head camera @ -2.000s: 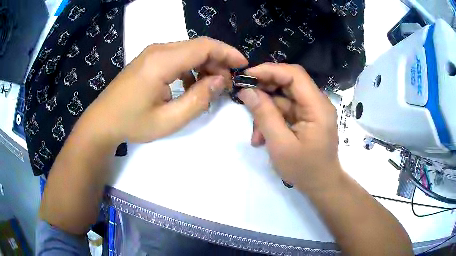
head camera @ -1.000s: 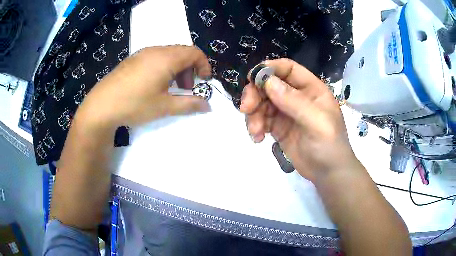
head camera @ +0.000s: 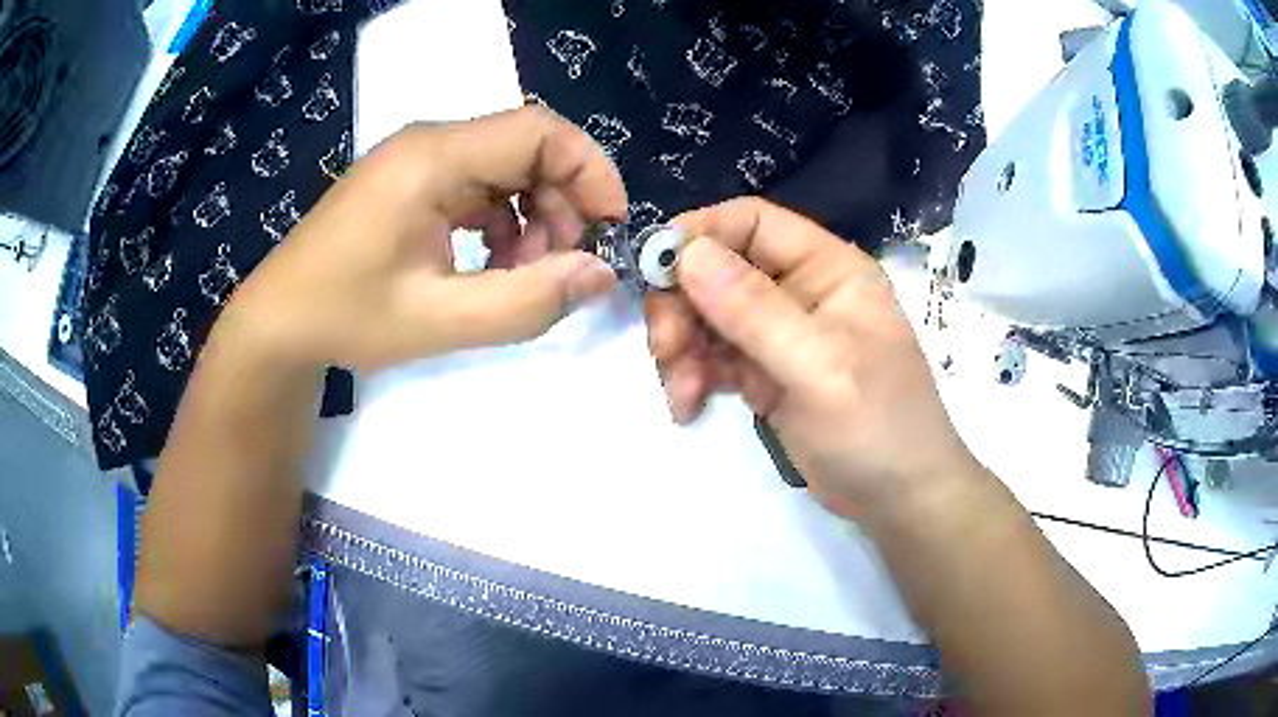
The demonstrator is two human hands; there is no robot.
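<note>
My right hand (head camera: pixel 827 350) holds a round metal bobbin (head camera: pixel 660 258) between thumb and forefinger, its pale flat face with a dark centre hole showing. My left hand (head camera: pixel 421 252) holds the small shiny metal bobbin case (head camera: pixel 608 247) at its fingertips, right beside the bobbin. The case is partly hidden by my left fingers. Whether the two parts touch is hard to tell. Both hands are above the white table, in front of the black printed garment piece (head camera: pixel 701 98).
The white sewing machine head (head camera: pixel 1051 182) stands at the right, its needle area (head camera: pixel 1114 406) low beside it. Pink-handled snips (head camera: pixel 1177 483) lie below it with a black cord. A dark oval slot (head camera: pixel 779 451) shows beside my right hand. Black printed cloth (head camera: pixel 210 210) hangs at the left. A ruled strip (head camera: pixel 561 616) edges the table.
The bobbin and bobbin case were together at both hands' fingertips, then apart with the bobbin in my right hand. Now my hands have come together again, bringing the bobbin beside the case.
</note>
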